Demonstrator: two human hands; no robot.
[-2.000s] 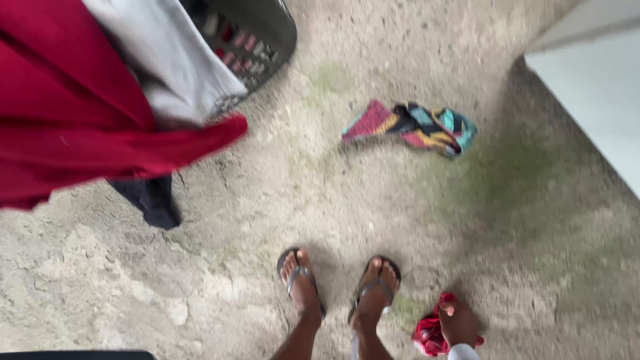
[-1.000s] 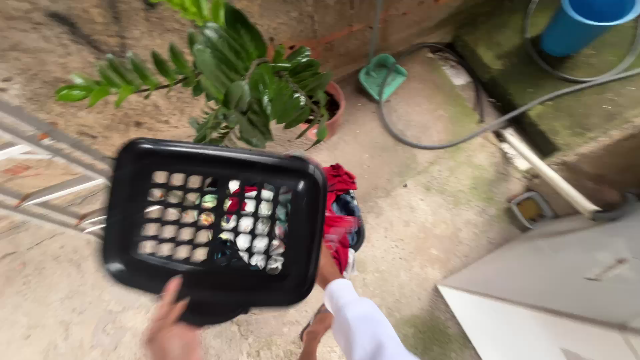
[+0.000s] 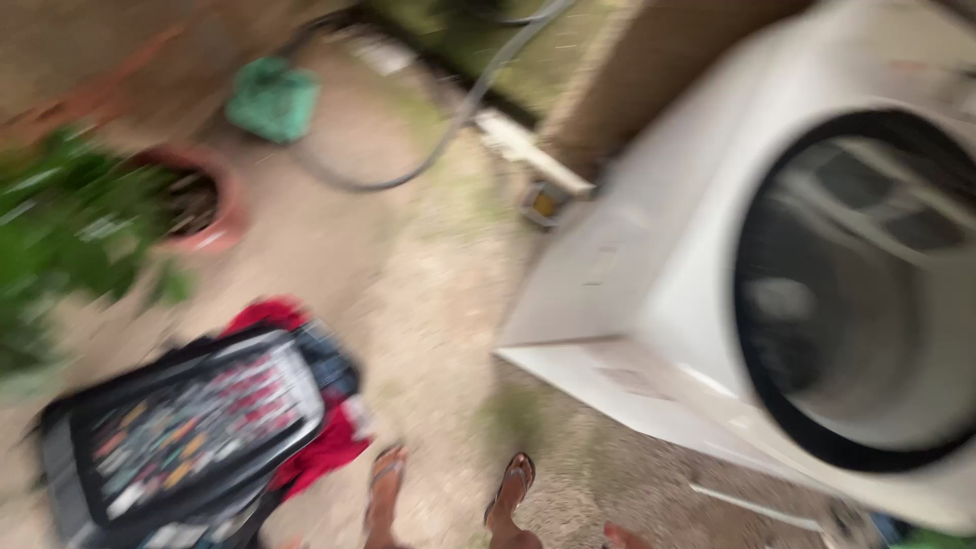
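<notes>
A black plastic laundry basket or its lid (image 3: 191, 435), with a grid of openings, is at the lower left; coloured cloth shows through the openings. Red cloth (image 3: 328, 450) and dark blue cloth (image 3: 328, 358) stick out beside and behind it. Of my right hand (image 3: 627, 536), only what look like blurred fingertips show at the bottom edge, right of my feet. A small skin-coloured sliver, perhaps my left hand (image 3: 291, 543), shows at the bottom edge near the basket. Whether either hand holds anything is hidden.
A front-loading washing machine (image 3: 686, 305) with a round dark-rimmed door fills the right side. A leafy plant in a terracotta-coloured pot (image 3: 229, 206) stands at the left. Beyond are a green plastic container (image 3: 273, 99), a grey hose (image 3: 457, 114) and a white pipe (image 3: 526, 152).
The black gridded basket or lid, raised near my hands one second ago, is now lower left against the clothes. The view has swung toward the washing machine.
</notes>
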